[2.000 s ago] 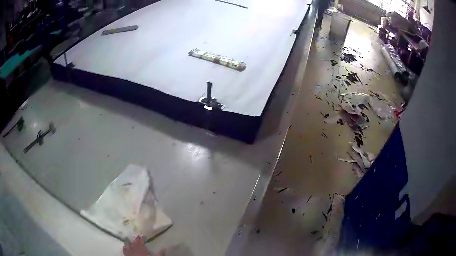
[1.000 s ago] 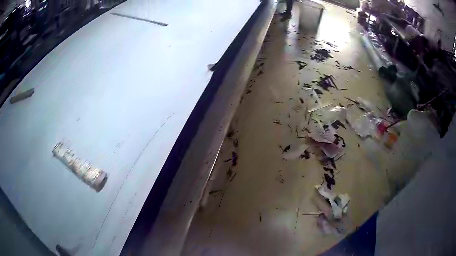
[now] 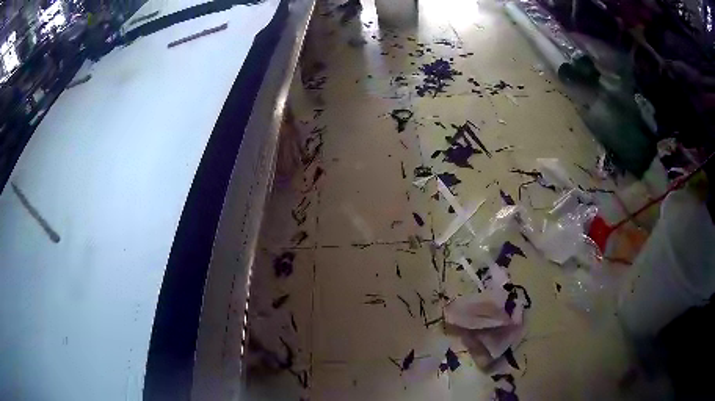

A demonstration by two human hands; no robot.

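Note:
No hand of mine is in the picture. Nearest in front of me on the left is the fabric lay [image 3: 188, 227], a thick dark purple stack topped with white marker paper [image 3: 102, 172]. It lies along the cutting table, whose pale edge [image 3: 235, 235] runs beside it. A thin dark strip [image 3: 35, 212] and another narrow bar [image 3: 197, 35] lie on the white paper.
Dark fabric scraps [image 3: 461, 147] and pale crumpled pieces [image 3: 482, 317] lie on the tiled floor [image 3: 361, 188]. Clear plastic [image 3: 560, 227] and a red item [image 3: 600, 233] lie by a white bucket [image 3: 674, 258] at the right. A long roll [image 3: 541, 35] lies farther back.
The view has moved forward along the lay and towards the floor. The hand and the white piece seen two seconds ago have left the picture. The white bucket has come into view.

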